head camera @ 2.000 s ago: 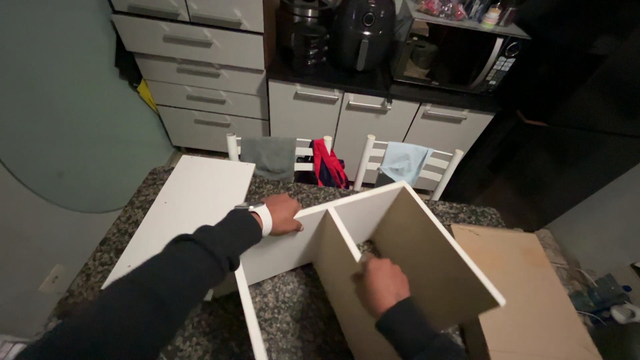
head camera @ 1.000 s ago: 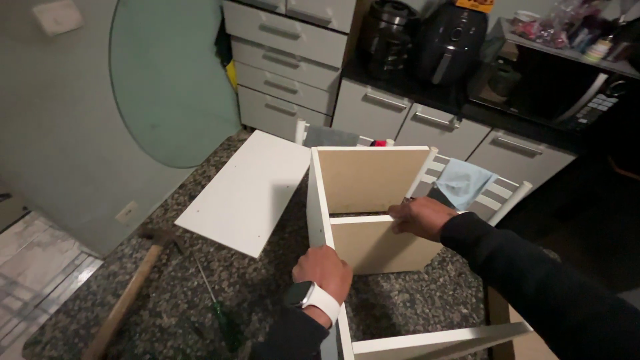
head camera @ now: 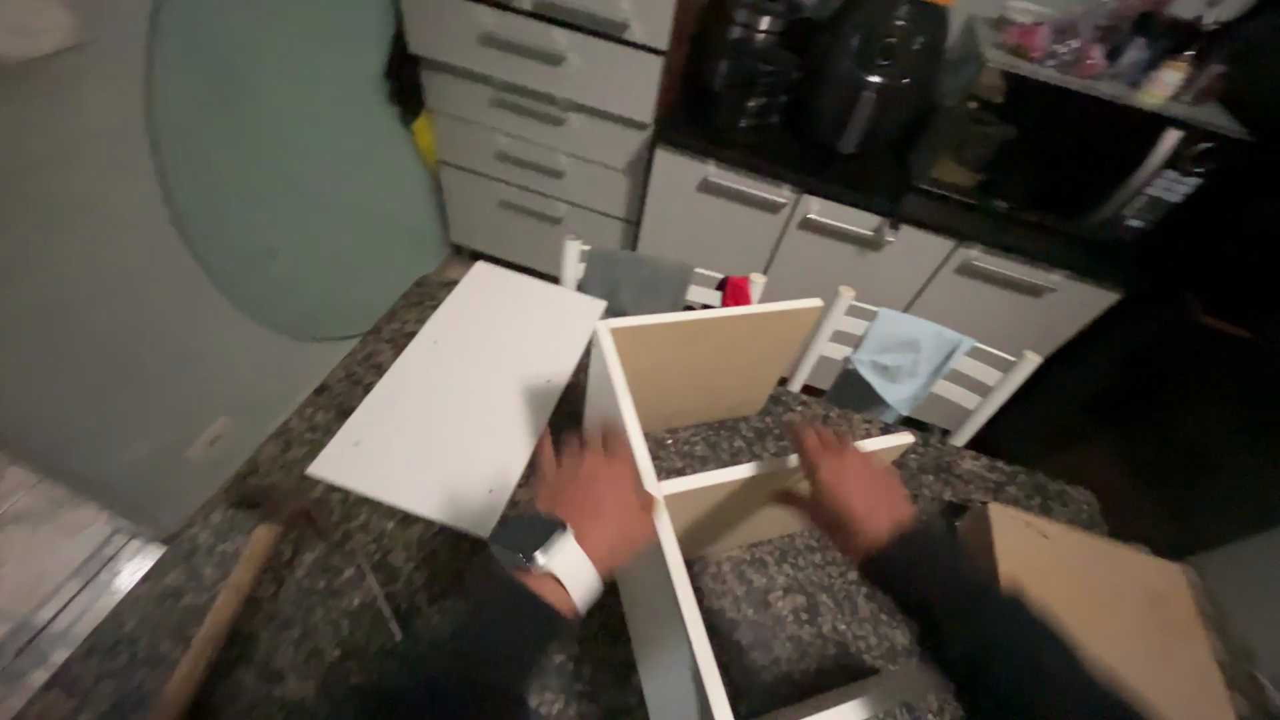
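Observation:
A partly assembled white panel frame (head camera: 650, 478) stands on the speckled stone tabletop, one long side panel joined to several cross panels. My left hand (head camera: 597, 495), blurred and wearing a watch with a white band, is spread beside the long panel's edge; whether it touches is unclear. My right hand (head camera: 850, 490) is at the middle cross panel (head camera: 730, 510), fingers apart and blurred, gripping nothing. A loose white board (head camera: 465, 400) with small holes lies flat to the left of the frame.
A wooden-handled hammer (head camera: 225, 610) and a thin screwdriver shaft (head camera: 378, 598) lie at the left. Brown cardboard (head camera: 1110, 610) is at the right. Two white chairs with cloths, one a light blue cloth (head camera: 905, 355), stand beyond the table, before grey cabinets (head camera: 720, 215).
The frame has been turned since two seconds ago. My right hand has let go of the middle cross panel it held one second ago, and its fingers are now spread.

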